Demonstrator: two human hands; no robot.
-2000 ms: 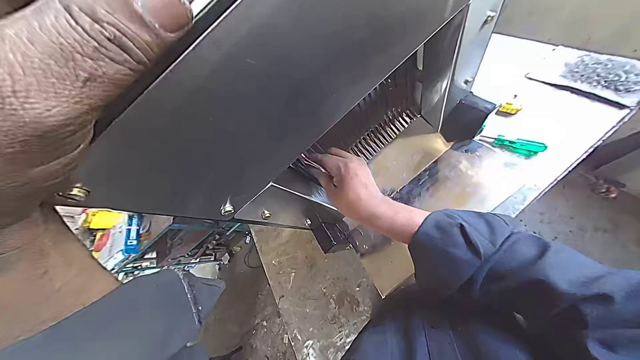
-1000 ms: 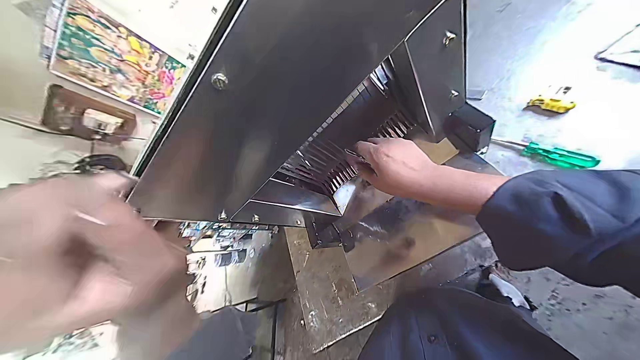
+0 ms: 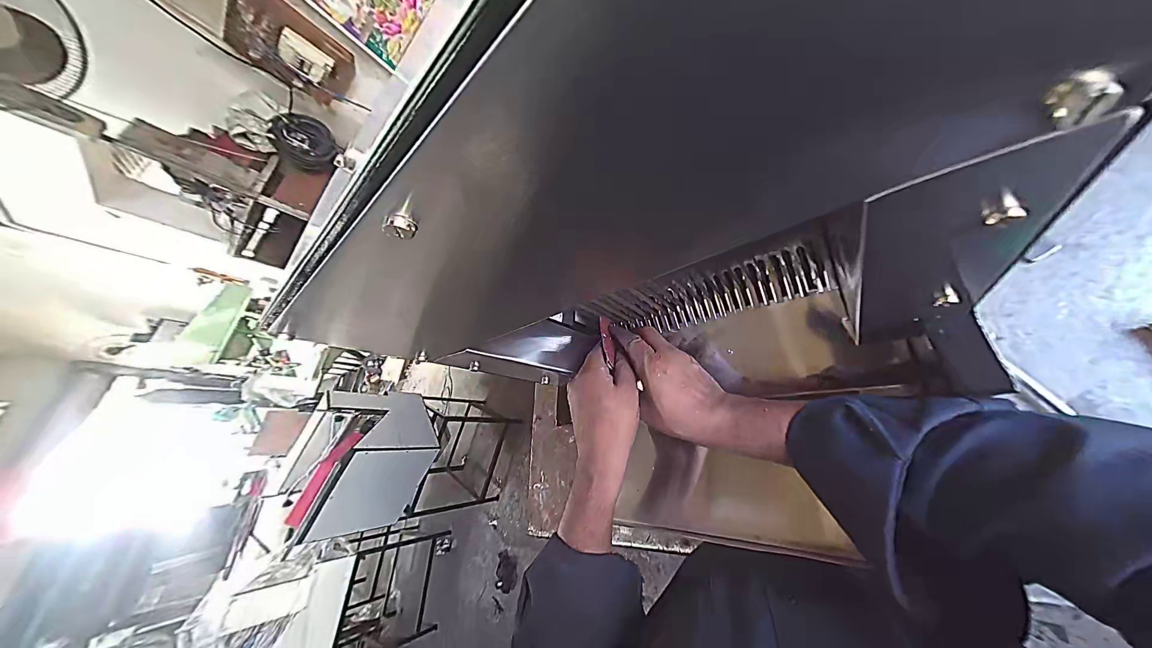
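Note:
A large sheet-metal machine housing [image 3: 558,180] with bolt heads slants across the view. In its lower opening runs a row of closely set metal fingers or slats [image 3: 738,292]. My left hand [image 3: 603,391] is at the left end of this row, its fingers closed on a small red-handled tool [image 3: 607,342] whose kind I cannot tell. Against it lies my right hand [image 3: 670,378], fingertips at the slats; whether it grips anything is hidden. A shiny metal plate [image 3: 747,495] lies below both hands.
Metal-legged stands [image 3: 459,459] and a grey panelled piece [image 3: 382,477] are on the left. A bolted side bracket [image 3: 954,225] juts down at the right of the opening. A coiled black cable [image 3: 304,141] hangs at upper left.
My left hand has come from the housing's outer left side to the opening, beside my right hand. A red-handled tool now shows there. The view has turned strongly.

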